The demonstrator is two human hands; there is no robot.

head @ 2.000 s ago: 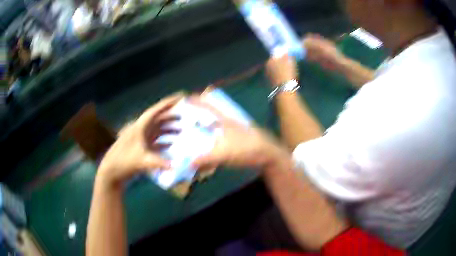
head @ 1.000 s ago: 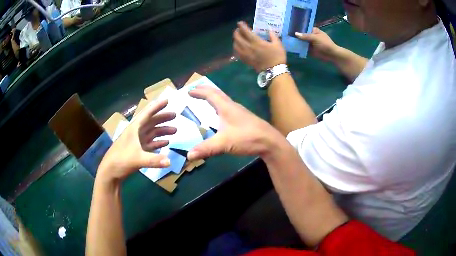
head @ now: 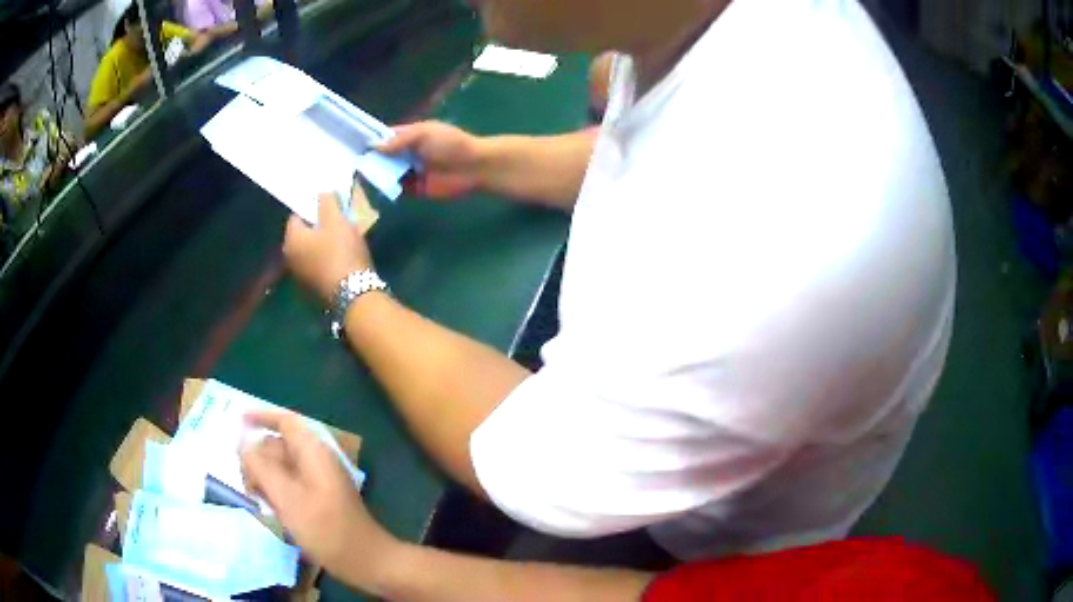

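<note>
A pile of overlapping flat carton blanks (head: pixel 206 547), white and light blue with brown edge flaps, lies on the green bench at the lower left. My right hand (head: pixel 294 476) is over the upper blank of the pile, with its fingers bent at the blank's printed face. Blur hides whether the fingers grip it or only touch it. My left hand is not in view.
A neighbour in a white shirt (head: pixel 753 271), close on the right, holds a partly folded white-blue carton (head: pixel 277 135) over the green bench (head: pixel 435 276). A white item (head: pixel 515 61) lies farther back. Seated people are beyond the dark rail.
The view has swung right. My left hand and the open brown-sided box have left the picture. My right hand has come down to the blanks. The neighbour's carton is now tilted and partly opened.
</note>
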